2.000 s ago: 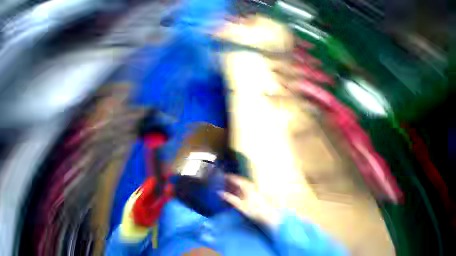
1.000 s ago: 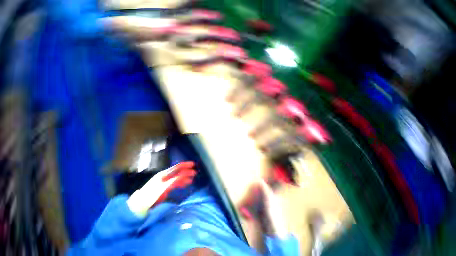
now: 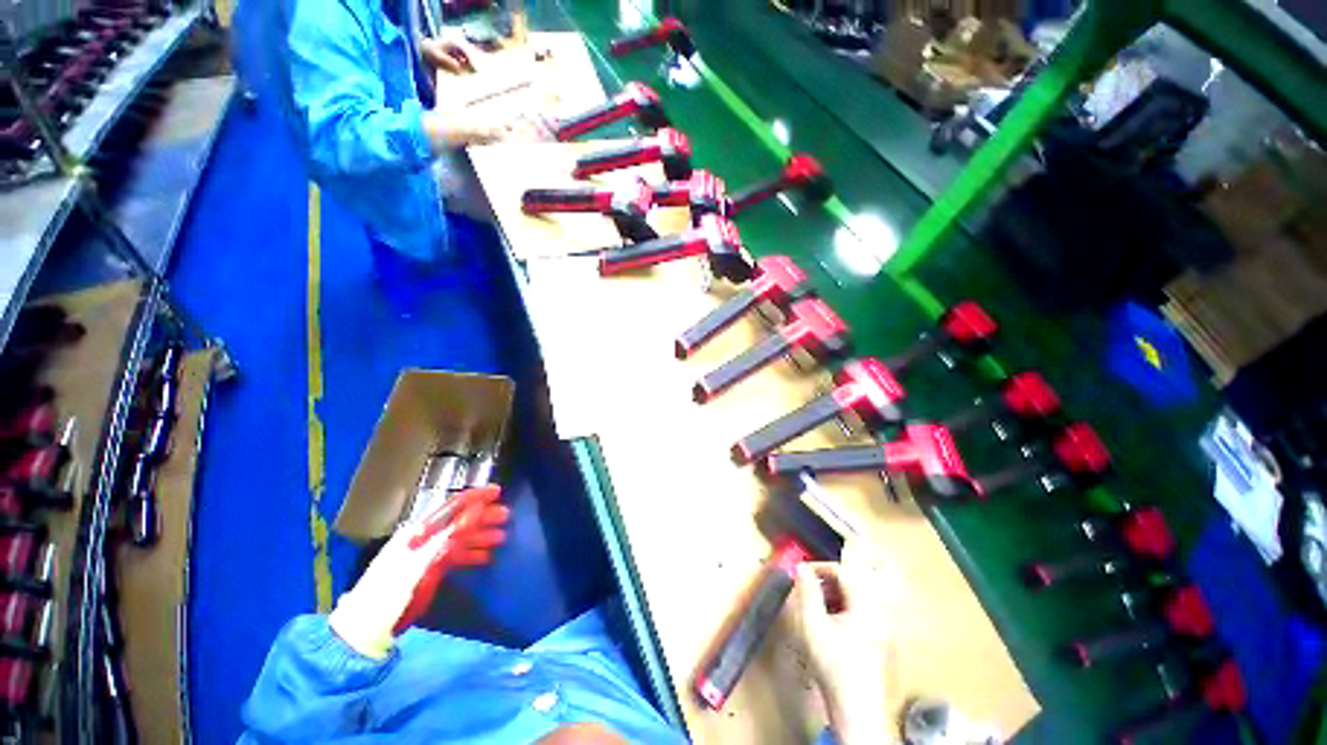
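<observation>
A black-and-red handheld tool body (image 3: 750,629) lies slanted on the tan board in front of me, its dark head (image 3: 798,527) at the far end. My bare right hand (image 3: 833,619) is beside the head end, fingers curled close to it; glare hides whether it grips the tool. A thin pale piece (image 3: 830,507) shows just beyond the fingers; I cannot tell whether it is held. My left hand (image 3: 454,542), in a red-orange glove with a pale cuff, is empty with fingers apart, left of the bench and near the open cardboard box.
Red-headed tools (image 3: 786,349) lie along the board (image 3: 640,524), with more on the green bench (image 3: 1004,560). A cardboard box (image 3: 381,463) of silver cylinders stands on the floor. A person in blue (image 3: 357,117) works at the far end. A loaded rack (image 3: 146,510) stands left. A round metallic thing (image 3: 931,720) is near right.
About two seconds ago my left hand held a dark tool with a red end; one second ago it was empty. My view has swung toward the bench and become sharper. The right hand is now over the board.
</observation>
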